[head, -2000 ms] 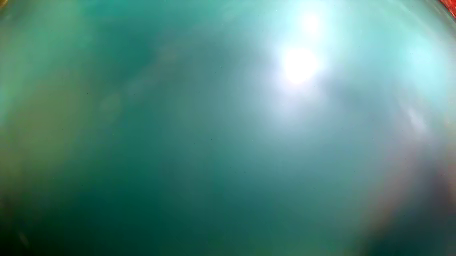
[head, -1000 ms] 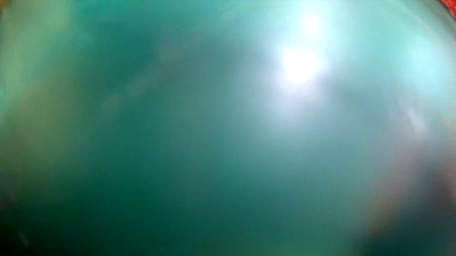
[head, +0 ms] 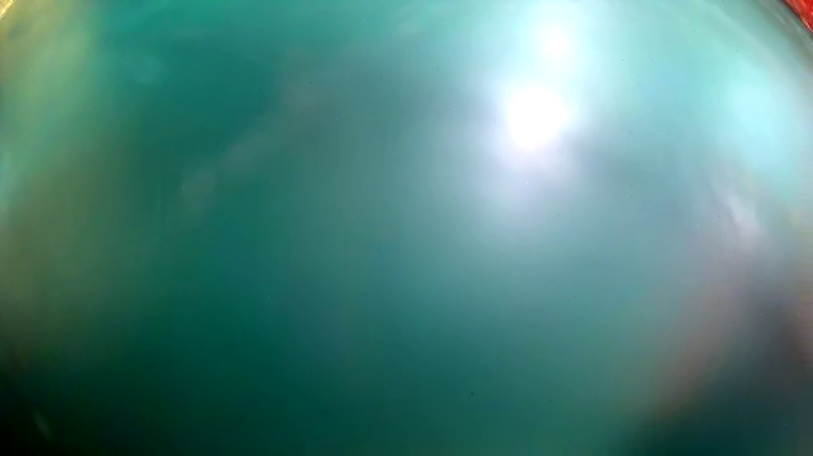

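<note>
A blurred green surface fills almost the whole head view, very close to the camera. A bright white glare spot lies on it at the upper right of centre. No work object can be made out. Neither my left hand nor my right hand can be recognised in the view.
A small red patch shows at the top right corner. A blurred yellowish area runs down the left side. A blurred reddish and dark patch lies at the lower right; what it is cannot be told.
The yellowish blur at the left has shifted and narrowed a little towards the left edge. The green surface and the glare stay the same.
</note>
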